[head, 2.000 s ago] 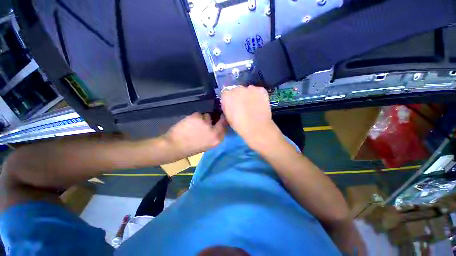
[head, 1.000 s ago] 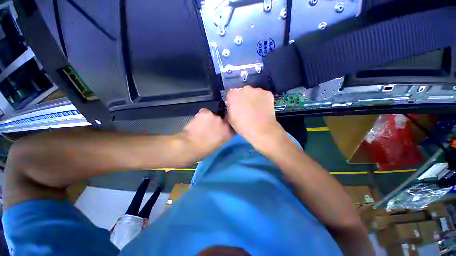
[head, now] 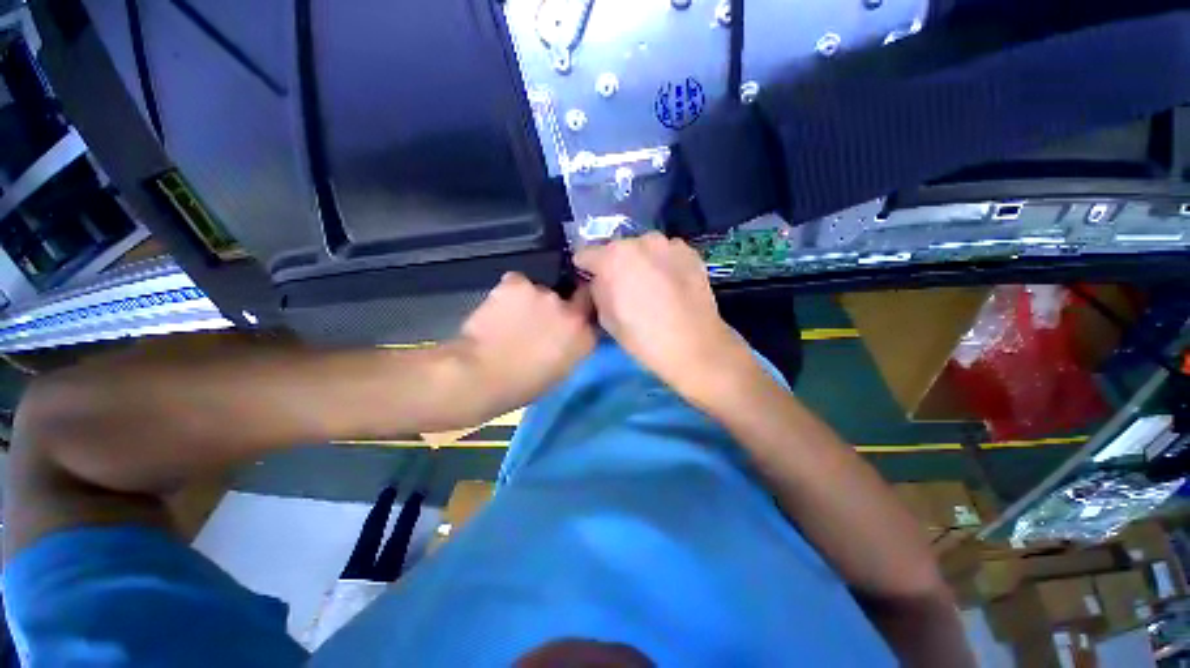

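Note:
The television's black rear cover [head: 418, 144] lies at the left, with raised ribs. Beside it is the bright silver metal chassis plate [head: 613, 91] with studs and a blue round mark. My left hand [head: 529, 333] and my right hand [head: 649, 290] meet at the set's lower edge, where the cover ends. Their fingers are bent together around a small dark spot; what they pinch is hidden. A green circuit board [head: 750, 248] shows just right of my right hand. A long black ribbed piece [head: 966, 131] lies across the chassis at the right.
An open carton [head: 900, 346] with a red plastic-wrapped bundle [head: 1031, 365] stands below the set at the right. More cartons [head: 1083, 594] are at the lower right. A silver rail [head: 118, 313] runs at the left. A person's dark legs [head: 382, 535] show at the lower left.
My hands stay together at the same edge, with small shifts of the left hand's fingers. The view has shifted slightly. The person behind has moved a little lower in view since one second ago.

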